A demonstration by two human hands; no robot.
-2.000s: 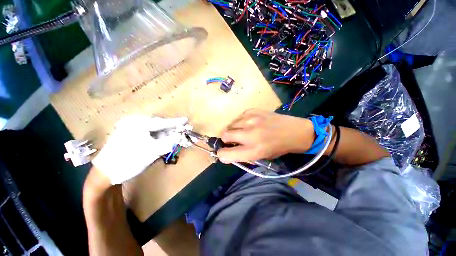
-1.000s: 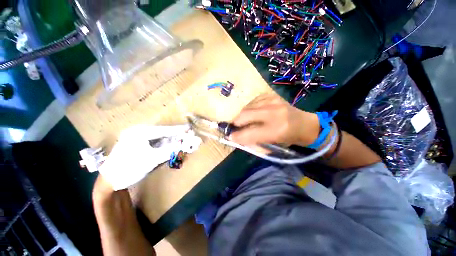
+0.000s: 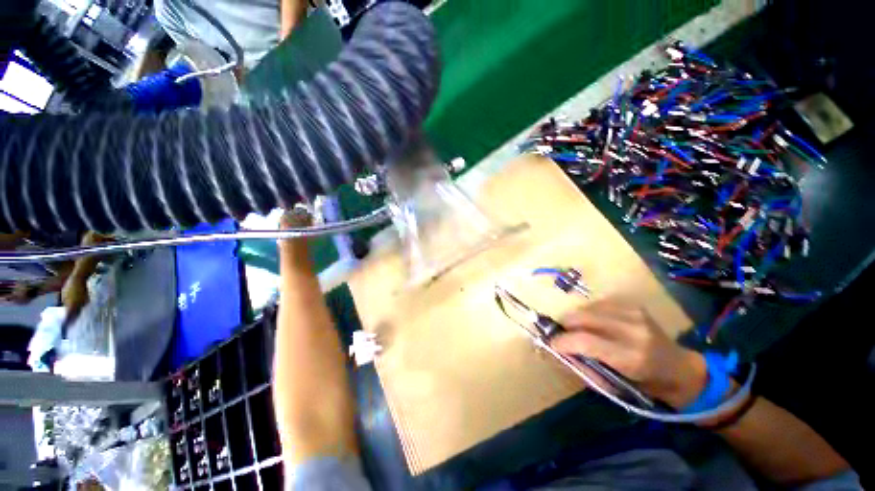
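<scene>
My right hand (image 3: 614,343) holds the soldering iron (image 3: 549,328) over the tan board (image 3: 480,384). Its thin tip points up-left and touches no part that I can see. A component with blue leads (image 3: 573,280) lies on the board just beyond the iron. A chunky white plastic piece (image 3: 365,347) sits at the board's left edge. My left forearm reaches forward left of the board; the hand itself is hidden behind the ribbed hose.
The thick black hose (image 3: 240,158) and a silvery metal arm (image 3: 192,242) cross the upper left. The clear hood (image 3: 446,235) hangs over the board. A wire pile (image 3: 710,163) lies upper right, a black compartment tray (image 3: 225,417) lower left. Another person is beyond the green belt (image 3: 537,67).
The view has swung left. My left hand has left the board and stretched forward behind the hose. The wired part near the glove is gone from the board. My right hand keeps the iron.
</scene>
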